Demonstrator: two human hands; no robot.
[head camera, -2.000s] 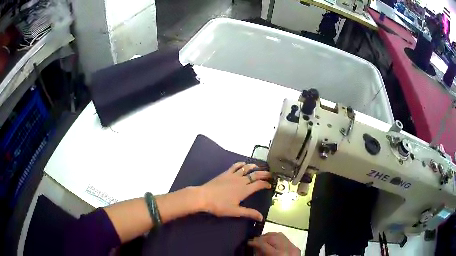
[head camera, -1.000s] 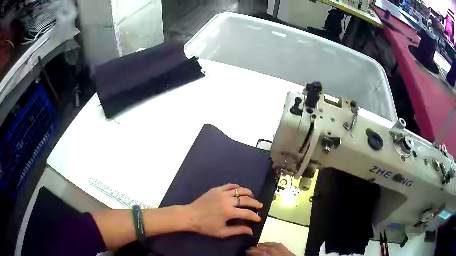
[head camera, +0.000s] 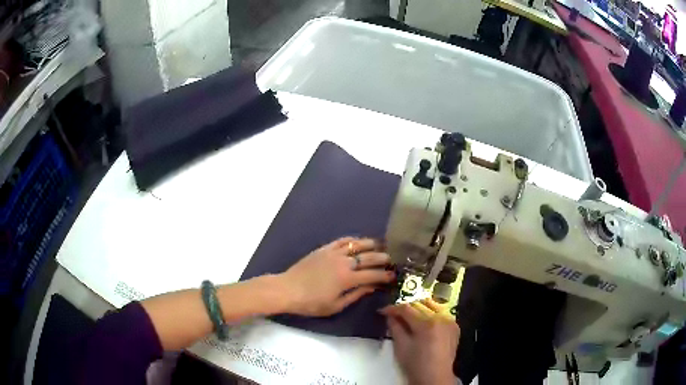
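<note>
A dark navy fabric panel (head camera: 312, 199) lies flat on the white table, its right edge running to the presser foot (head camera: 411, 286) of the cream sewing machine (head camera: 481, 218). My left hand (head camera: 329, 277) lies flat on the panel with fingers apart, fingertips close to the foot. My right hand (head camera: 423, 334) is at the panel's lower right corner, just in front of the foot, with thumb and fingertips at the fabric edge. The needle point is too small to make out.
A folded dark bundle (head camera: 203, 124) lies at the table's far left. A translucent white bin (head camera: 436, 90) stands behind the table. Dark pieces (head camera: 515, 319) are heaped under the machine arm. A dark cloth (head camera: 56, 338) is at lower left.
The panel has moved away from me along the foot, and its near edge now shows. My left hand has moved up beside the foot. My right hand has come forward to the panel's corner.
</note>
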